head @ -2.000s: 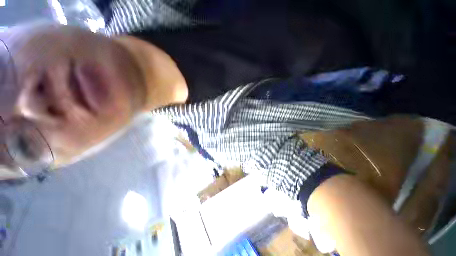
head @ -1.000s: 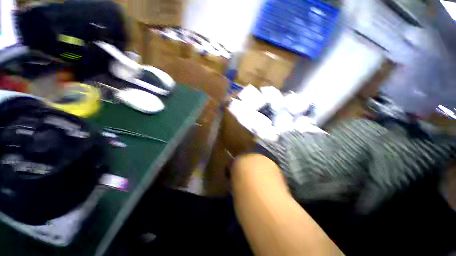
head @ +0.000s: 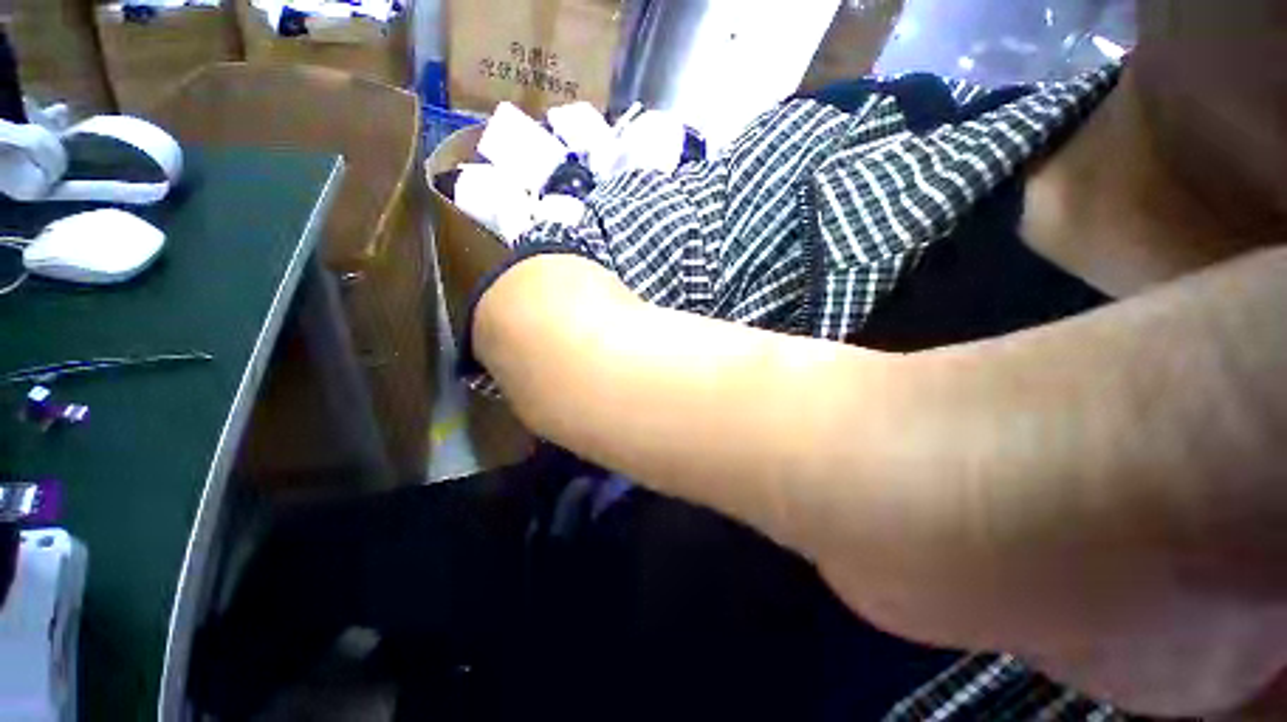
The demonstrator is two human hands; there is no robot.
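No hand shows. A bare forearm with a bent elbow [head: 565, 332] and a checked sleeve [head: 720, 233] fill the right side; whose arm it is I cannot tell, and its hand is outside the picture. On the green desk [head: 155, 451], a white housing part [head: 40, 621] is cut off by the lower left edge. A purple-edged connector piece [head: 28, 501] lies just above it. A small white-and-purple piece [head: 54, 409] and a thin dark tool or wire [head: 127, 363] lie farther up. A white mouse [head: 96, 246] lies near the top of the desk.
A white curved stand [head: 134, 148] is behind the mouse. An open brown carton [head: 459, 261] holds jumbled white-and-black parts [head: 515, 162]. More cartons [head: 529, 50] stand behind. The desk's pale edge [head: 233, 423] runs down the left. Dark clothing is below the arm.
The view has swung from a close face to the desk and cartons. Since one second ago, the desk things have shifted left, the black camera ball has left view, and the forearm is larger.
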